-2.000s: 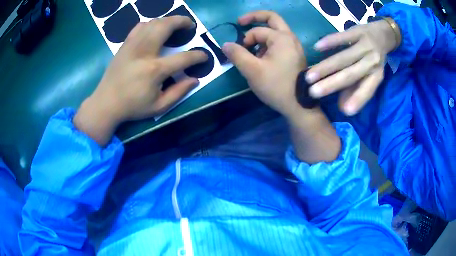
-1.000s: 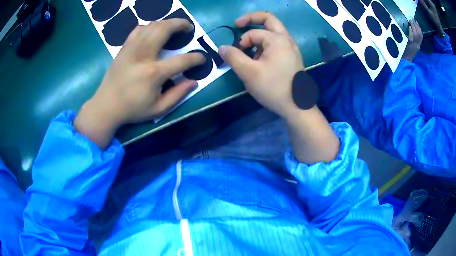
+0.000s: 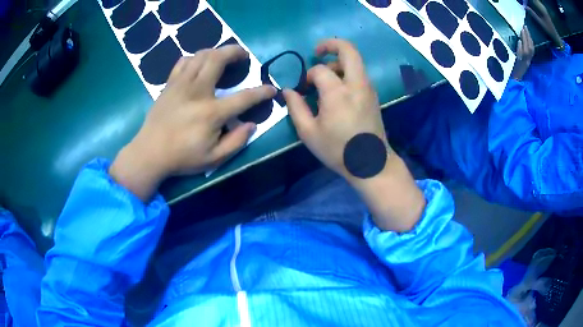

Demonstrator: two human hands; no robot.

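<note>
A white backing sheet (image 3: 211, 9) with rows of black pads lies on the green bench, partly under my left hand. My left hand (image 3: 192, 112) is spread over its near end, index fingertip at the base of a thin black ring (image 3: 300, 59). The ring stands as an open loop with green bench visible through it. My right hand (image 3: 342, 99) pinches the ring's lower right side between thumb and fingers. A round black pad (image 3: 365, 155) sits on my right wrist. Another black pad (image 3: 259, 112) shows on the sheet beneath my left fingers.
A black wired unit (image 3: 56, 64) lies at the far left of the bench (image 3: 96, 128). A second backing sheet (image 3: 447, 73) with black pads overhangs the bench edge at right. Another person's hand (image 3: 525, 54) and blue sleeve are beyond it.
The other person's hand has left the pad on my right wrist. The black strip between my hands now shows as part of a fuller loop. My left index finger has reached the ring.
</note>
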